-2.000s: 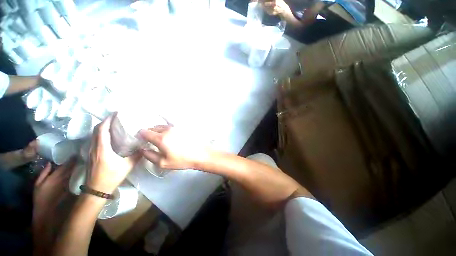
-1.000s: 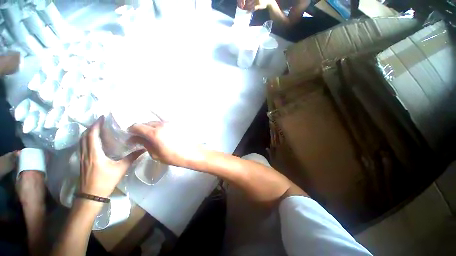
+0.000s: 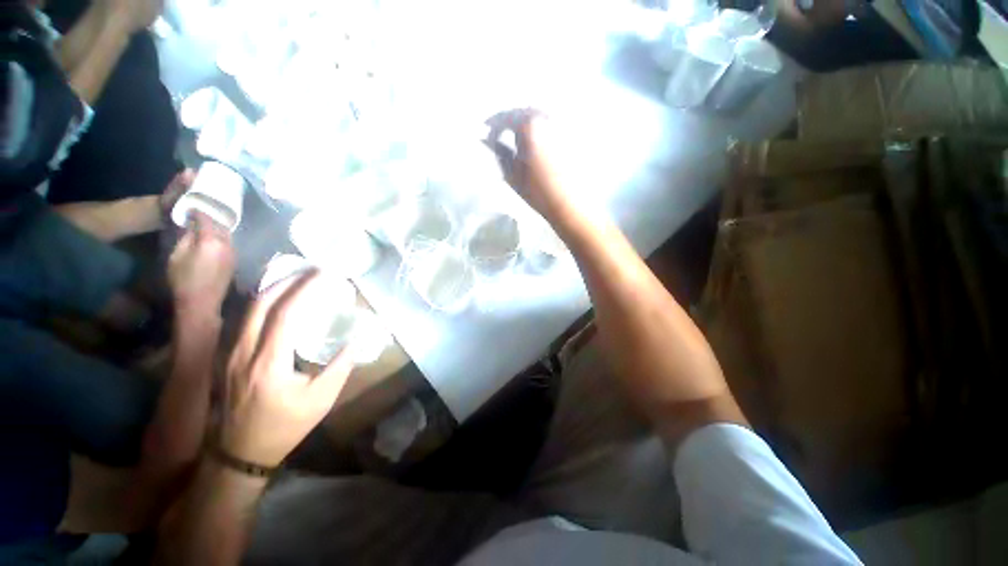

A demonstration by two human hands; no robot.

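My left hand point(image 3: 276, 381), with a dark bracelet, curves its fingers and thumb around a white cup point(image 3: 321, 321) at the table's near left edge. My right hand point(image 3: 517, 149) reaches out over the glare on the table, its fingers bent close together; what lies between them is washed out. Clear, shiny-rimmed cups point(image 3: 438, 272) stand near the table edge between my hands, and another round cup point(image 3: 493, 239) is just right of them.
Many white cups lie in glare at the far left. Another person's hands point(image 3: 201, 249) hold a white cup point(image 3: 212, 197) at left. Cups in clear film point(image 3: 707, 66) stand at the far right corner. Brown cartons point(image 3: 823, 310) fill the right side. A whitish wad point(image 3: 400, 429) lies below the table corner.
My hands have moved apart and the clear film between them is gone from there. My right hand has moved away over the table; my left is now at a cup. The view has shifted left.
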